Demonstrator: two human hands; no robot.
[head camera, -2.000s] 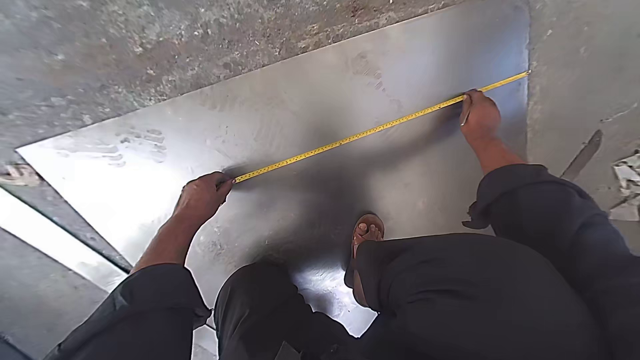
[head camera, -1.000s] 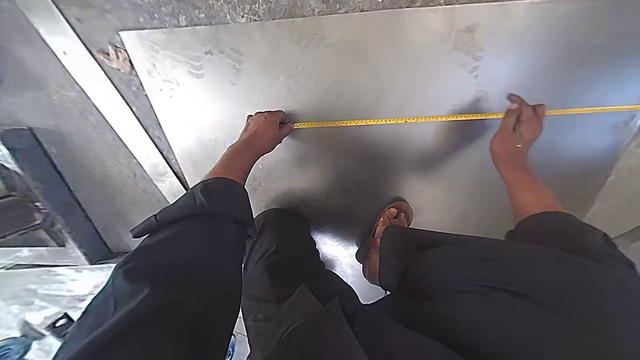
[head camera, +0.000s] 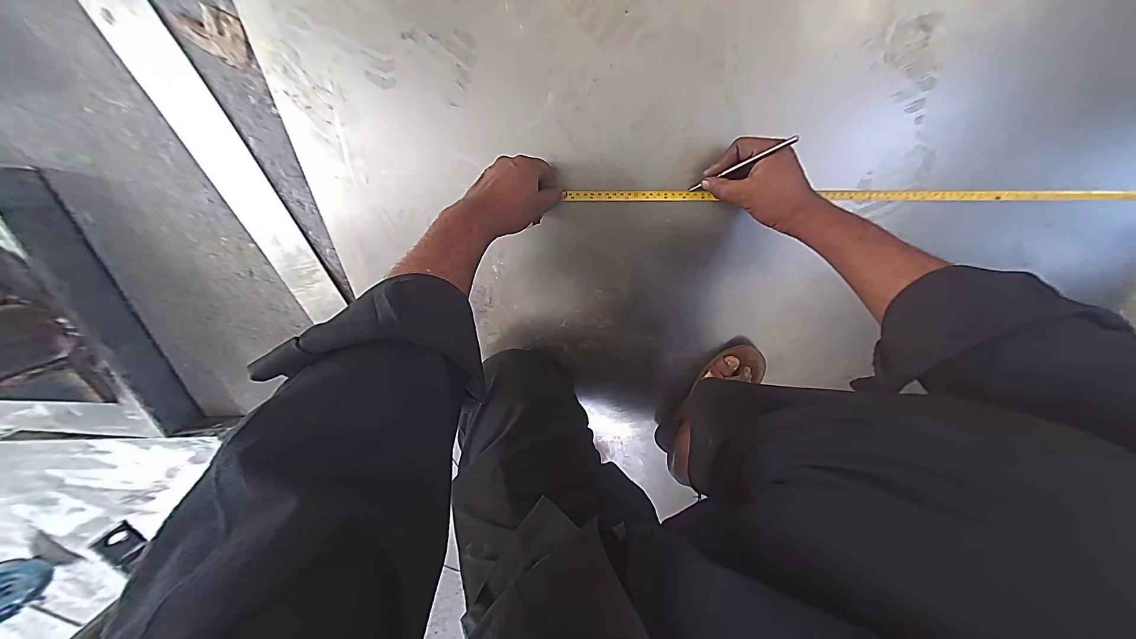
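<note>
A yellow tape measure blade (head camera: 923, 195) lies stretched across a large grey metal sheet (head camera: 603, 80) and runs out of view at the right. My left hand (head camera: 515, 195) is closed around the tape's left end; whatever sits inside the fist is hidden. Over the blade to the right, my right hand (head camera: 763, 182) holds a thin pointed marking tool (head camera: 759, 160), perhaps a scriber or pen. Its tip touches or nearly touches the blade's upper edge.
My sandalled foot (head camera: 737, 364) rests on the sheet below the tape. A pale metal strip (head camera: 204, 142) runs diagonally at the left, beside a dark metal bar (head camera: 106, 302). A small black piece with a hole (head camera: 120, 541) lies at the lower left.
My right hand has moved left along the tape, nearer my left hand, and the marking tool now points down at the blade. The view has shifted towards the sheet's left side.
</note>
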